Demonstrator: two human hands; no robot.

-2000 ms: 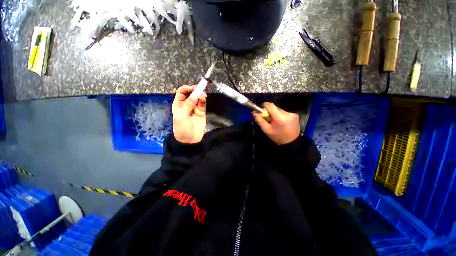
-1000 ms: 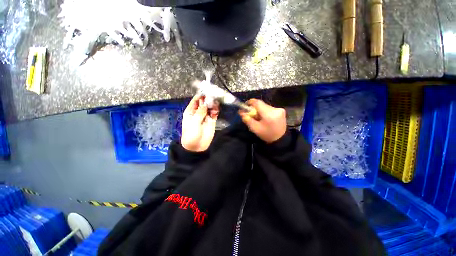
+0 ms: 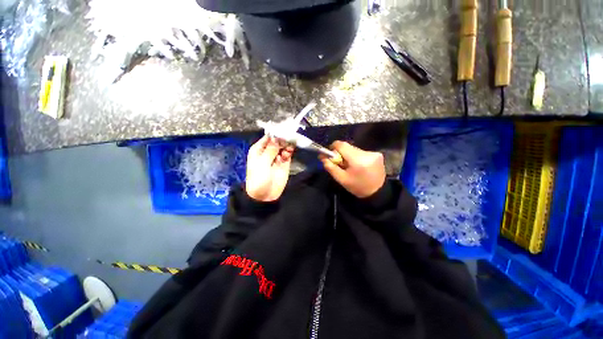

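Note:
My left hand [image 3: 267, 169] holds a white moulded plastic part [image 3: 283, 128] in its fingertips, just in front of the bench edge. The part has short projections, one pointing up and right. My right hand [image 3: 358, 168] is shut on the yellowish handle of a trimming knife [image 3: 322, 151]. Its pale shaft points up and left and meets or overlaps the part. The blade tip is blurred against the white part, so I cannot tell whether it touches.
A white heap of parts [image 3: 159, 26] lies beside a dark round device [image 3: 304, 43] on the speckled bench [image 3: 218, 96]. Black nippers [image 3: 406, 62] and two wooden-handled irons [image 3: 467, 43] lie right. Blue bins [image 3: 156, 179] and a yellow crate [image 3: 529, 192] stand below.
From two seconds ago, the slender piece at my left fingertips has given way to a part with side projections. Since one second ago, the part has turned and both hands have shifted slightly.

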